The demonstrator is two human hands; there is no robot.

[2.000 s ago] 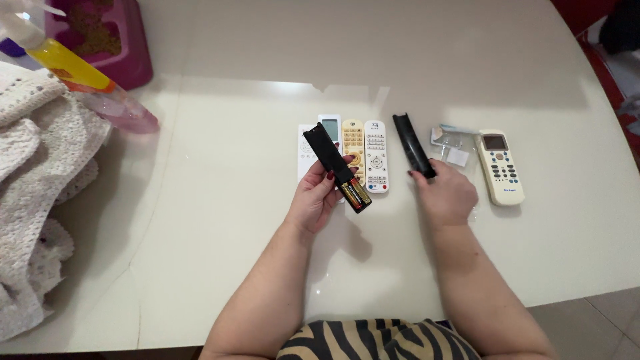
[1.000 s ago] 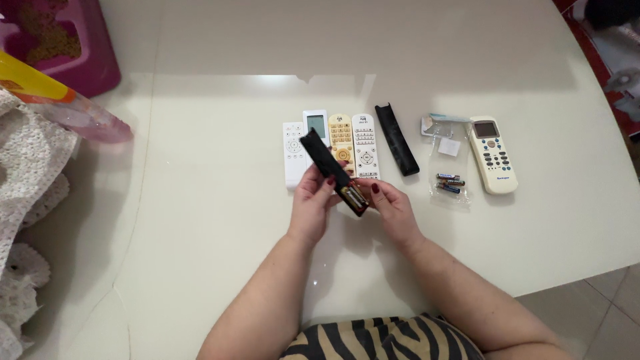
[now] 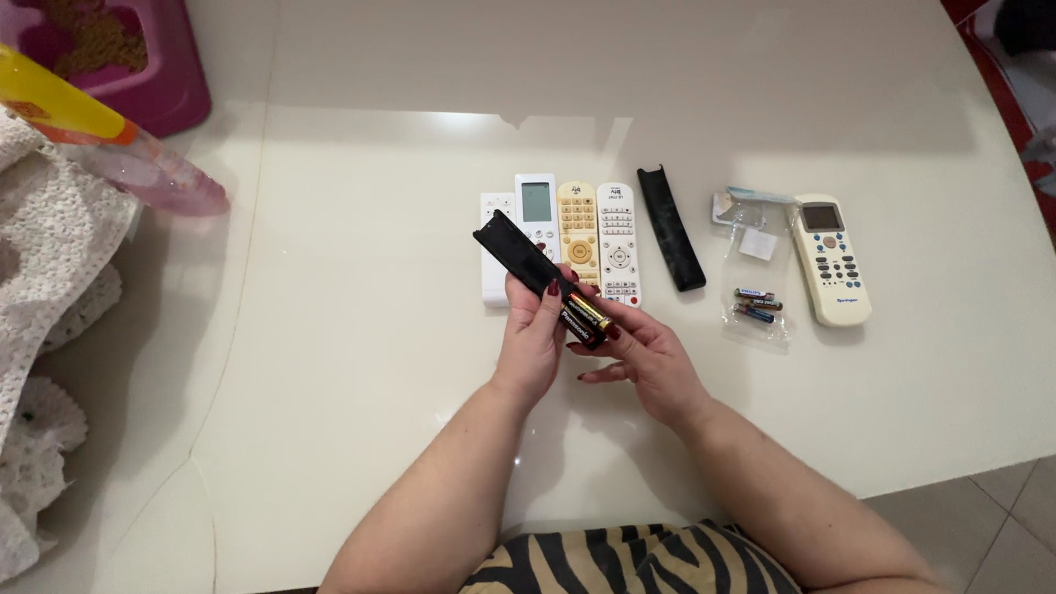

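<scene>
My left hand holds a black remote control, its battery bay facing up at the lower right end. Two batteries show there, the upper one partly raised out of the bay. My right hand has its thumb on that battery's end and its fingers by the remote's lower end. The black back cover lies on the table to the right. Behind my hands lie a white remote, a white remote with a display, a yellowed remote and a white keypad remote.
Right of the cover lies a clear plastic bag with several small batteries, beside a cream remote. At the left are a crocheted cloth, a bottle of pink liquid and a purple container on the white table.
Two seconds ago my right hand held the black cover; it has let go of it on the table and moved left to the remote's battery end. The upper battery now sits raised.
</scene>
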